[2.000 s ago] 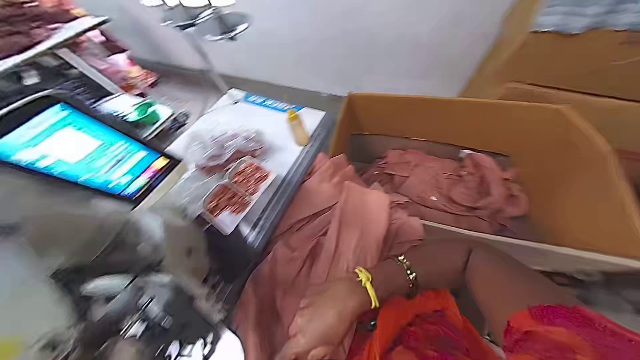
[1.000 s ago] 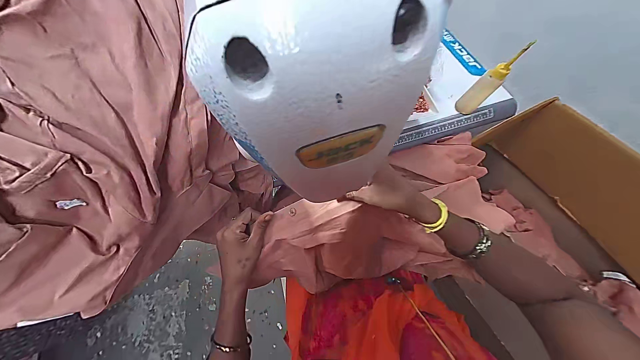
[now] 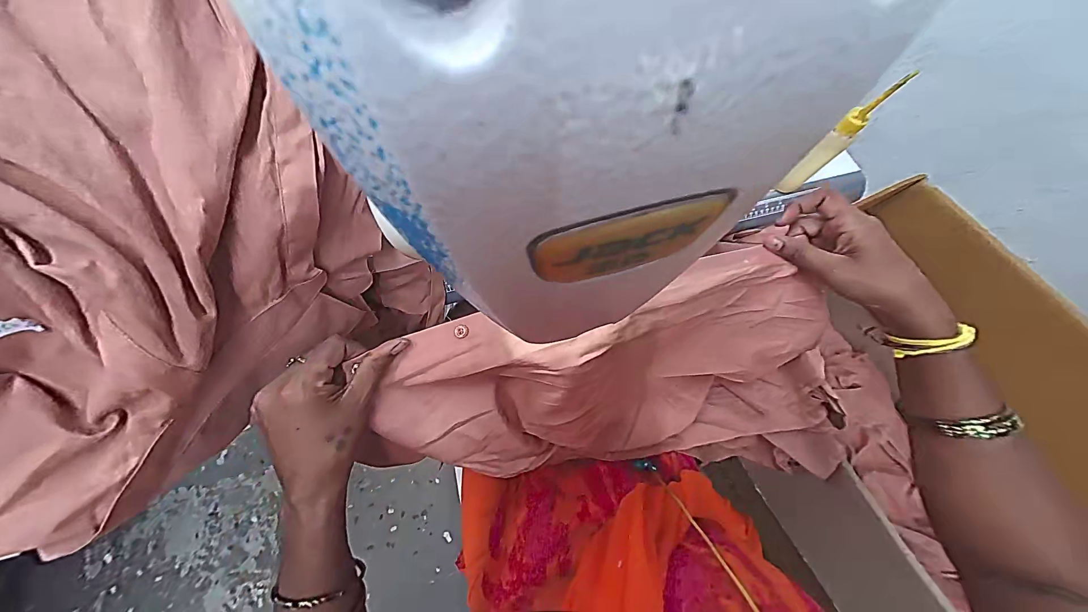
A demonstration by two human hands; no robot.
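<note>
A pink cloth garment [image 3: 612, 391] is stretched between my two hands, in front of and below the white head of a Jack sewing machine [image 3: 544, 153]. My left hand [image 3: 319, 404] pinches its upper edge at the left, close to a small button [image 3: 461, 331] on the cloth. At the right, my right hand [image 3: 850, 255] grips the same edge between thumb and fingers. The machine head hides the needle area. More pink cloth [image 3: 127, 255] hangs in folds at the left.
An open cardboard box [image 3: 977, 297] stands at the right, with pink cloth over and in it. A yellow-tipped bottle [image 3: 820, 157] lies or stands on the machine table [image 3: 841, 174] behind my right hand. The speckled floor [image 3: 204, 518] shows at the lower left.
The view has swung and come closer to the machine head. Since one second ago, my hands have moved apart along the cloth edge, which is now stretched between them.
</note>
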